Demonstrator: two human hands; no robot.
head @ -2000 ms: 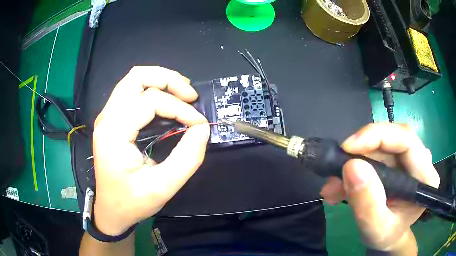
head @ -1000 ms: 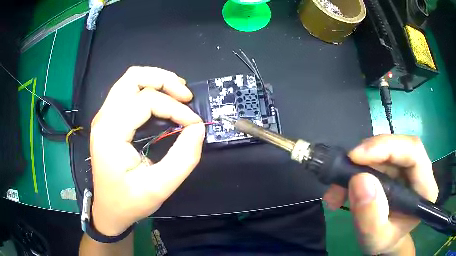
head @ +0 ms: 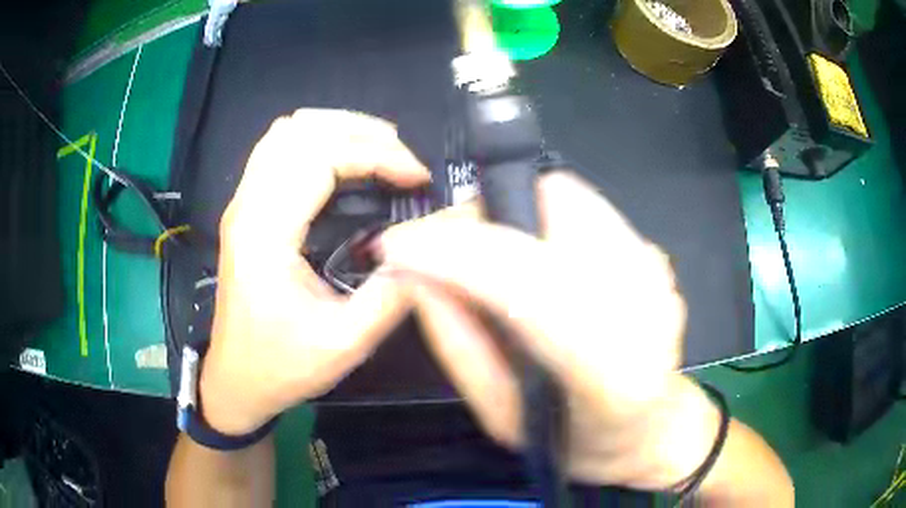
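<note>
My right hand (head: 586,317) is blurred and holds the soldering iron (head: 512,149), its handle between thumb and palm and its barrel pointing to the far edge of the mat. Its fingertips reach left to my left hand. My left hand (head: 288,288) is curled at the left side of the device, thumb and fingers near the thin wires (head: 341,270). What its fingertips pinch is hidden. The circuit board (head: 463,177) shows only as a small patch with white printing between the hands; the rest is covered.
A black mat (head: 636,129) lies on the green bench. A green disc (head: 527,32) and a tape roll (head: 674,38) stand at the back. The soldering station (head: 795,129) with its yellow sponge (head: 837,94) is at right. A coiled black cable (head: 114,238) lies at left.
My right hand has moved left across the board to my left hand. The iron has swung from pointing left at the board to pointing away, its tip off the board.
</note>
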